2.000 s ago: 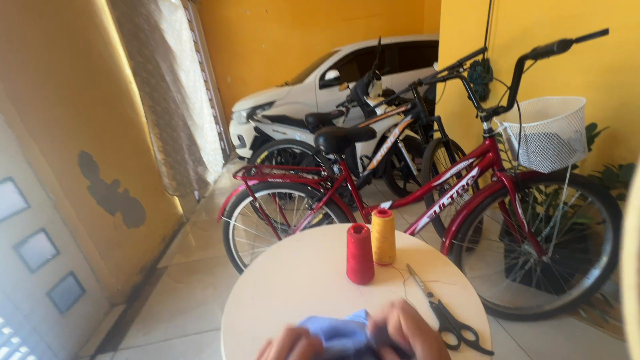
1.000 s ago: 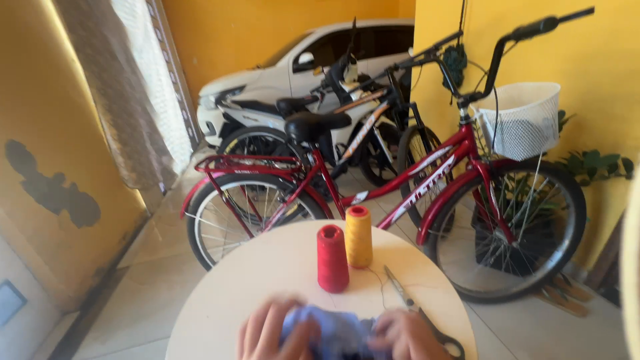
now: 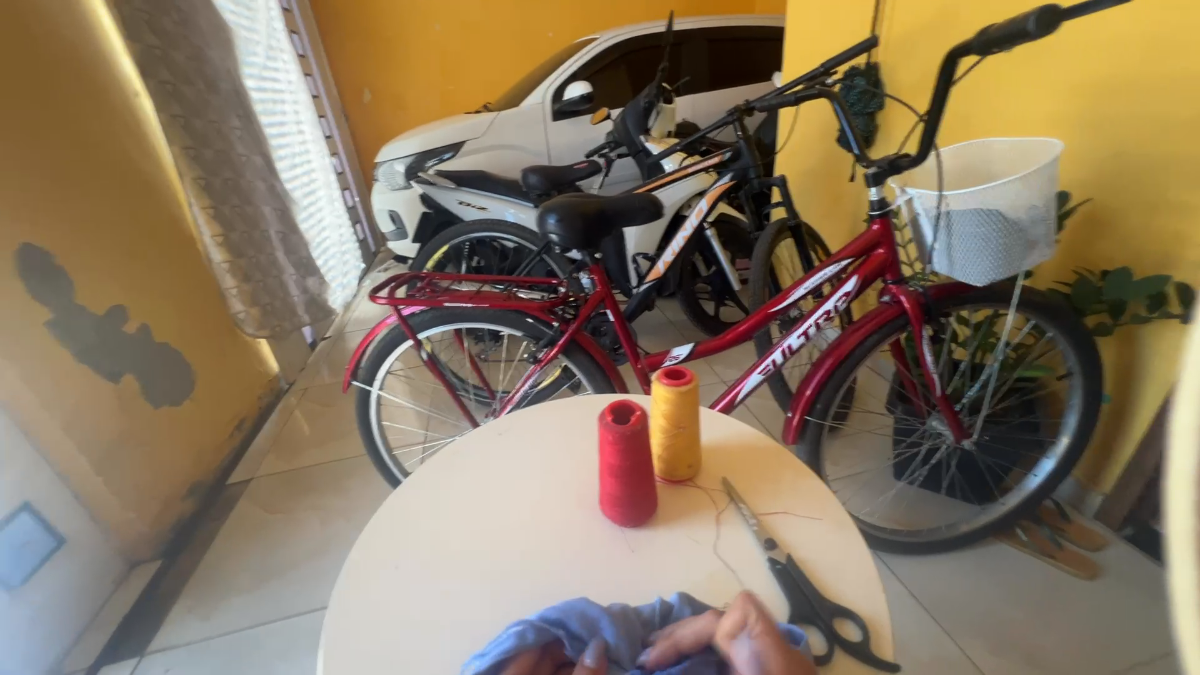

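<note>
Blue cloth (image 3: 581, 623) lies bunched at the near edge of a round, cream-coloured table (image 3: 450, 534). My left hand (image 3: 553, 658) is mostly hidden in its folds, with fingertips showing, and holds it. Over the right part of the cloth, my right hand (image 3: 727, 639) is closed with thumb and fingers together, its fingers on the fabric; whether a needle is in them cannot be told. Beyond the cloth stand a red thread cone (image 3: 627, 469) and, touching or close behind it, a yellow thread cone (image 3: 676, 427). Black-handled scissors (image 3: 787, 572) lie right of my right hand, beside loose thread (image 3: 720, 525).
A red bicycle (image 3: 694, 352) with a white basket (image 3: 998, 216) stands just behind the table. Past it are another bicycle, a motorcycle (image 3: 478, 183) and a white car (image 3: 506, 131). Sandals (image 3: 1055, 544) and a potted plant are at the right, a curtain (image 3: 225, 169) at the left.
My left hand has sunk lower into the cloth, with less of it showing than before. The right hand's fingers have shifted on the fabric. The cones and scissors keep their places on the table.
</note>
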